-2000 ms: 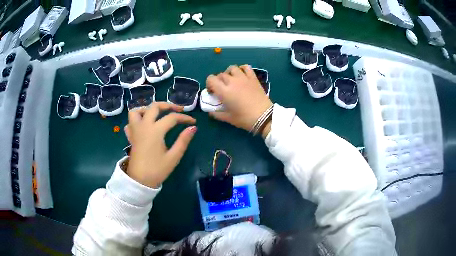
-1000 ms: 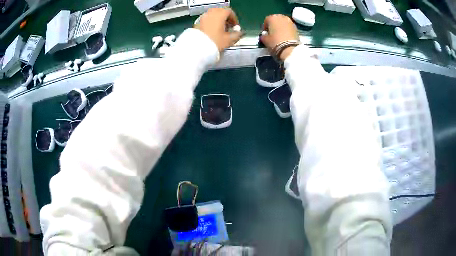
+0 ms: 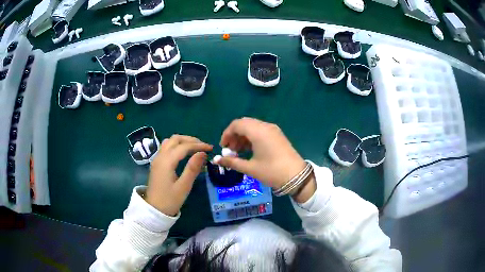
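The tester (image 3: 240, 197) with its glowing blue screen lies nearest my body. The black test socket (image 3: 222, 176) is at its top edge, partly hidden by my fingers. White earbuds (image 3: 225, 154) show at the socket between my hands. My right hand (image 3: 261, 151) has thumb and fingers closed on an earbud over the socket. My left hand (image 3: 180, 162) is just left of the socket, thumb and forefinger close together; whether they hold an earbud cannot be told. An open charging case with two earbuds (image 3: 142, 146) stands left of my left hand.
Open charging cases (image 3: 147, 87) stand at the back left, one at back centre (image 3: 264, 70), several at back right (image 3: 330, 69) and two beside the white blister tray (image 3: 420, 122). Stacked trays (image 3: 40, 133) stand left. A pale rail (image 3: 266, 27) borders the belt with boxes and earbuds. Orange pieces (image 3: 120, 117) lie on the mat.
My hands have come back from over the belt to the tester, with earbuds now between them. The closed white case my right hand touched two seconds ago is no longer seen there.
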